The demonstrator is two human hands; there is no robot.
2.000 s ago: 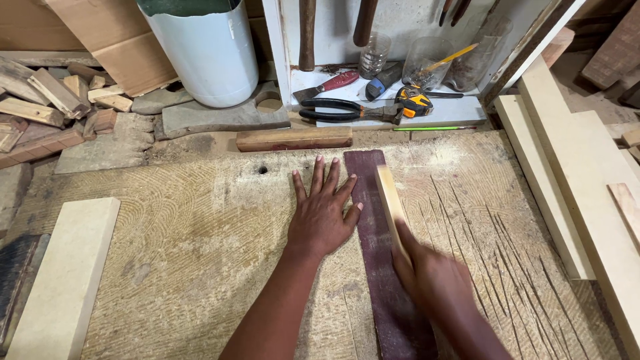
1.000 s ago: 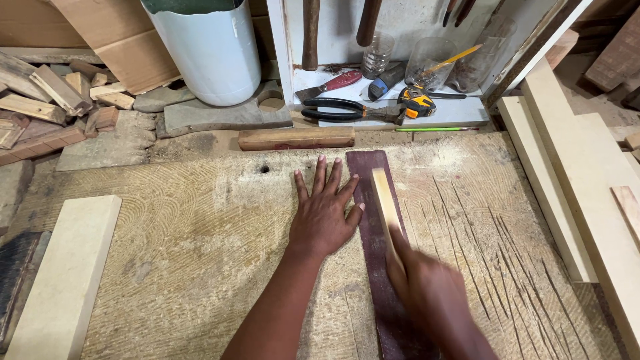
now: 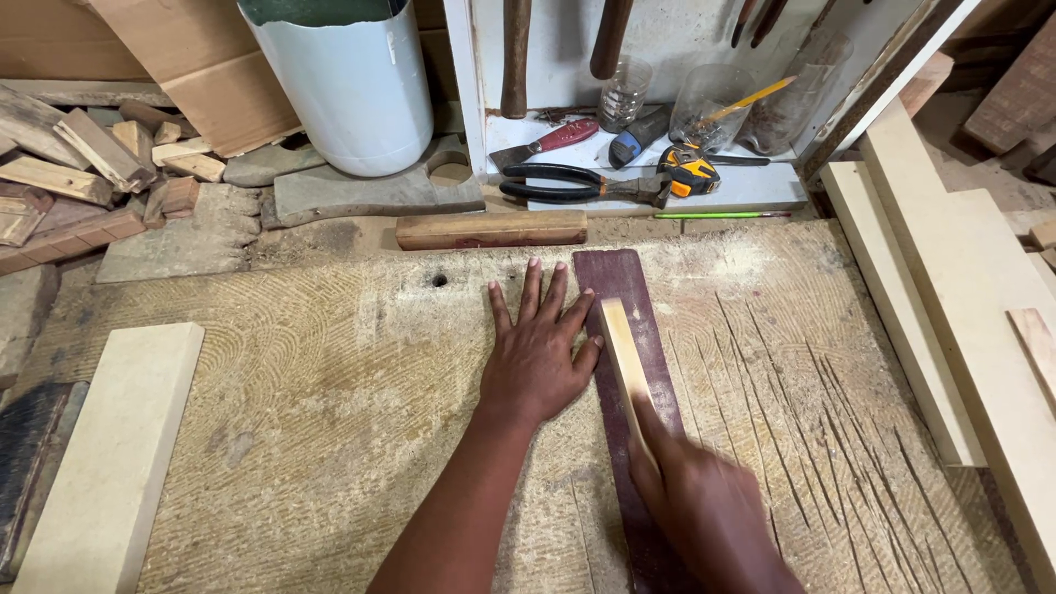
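Observation:
A long strip of dark maroon sandpaper (image 3: 615, 276) lies flat on the sawdust-covered wooden workbench (image 3: 330, 396). My left hand (image 3: 540, 359) rests palm down with fingers spread, its fingertips and thumb at the strip's left edge. A narrow pale wooden stick (image 3: 624, 346) lies along the strip, gripped near its lower end by my right hand (image 3: 693, 487), which is blurred. The stick's lower end is hidden in that hand.
Behind are a reddish wood block (image 3: 491, 229), end-cutting pincers (image 3: 561, 183), a tape measure (image 3: 690, 170), a red-handled scraper (image 3: 553, 140) and a white bucket (image 3: 346, 91). Pale boards lie left (image 3: 115, 445) and right (image 3: 924, 330). Offcuts (image 3: 74, 173) are piled back left.
My right hand has shifted the wooden stick along and across the sandpaper strip between frames, still holding it. My left hand has stayed in place.

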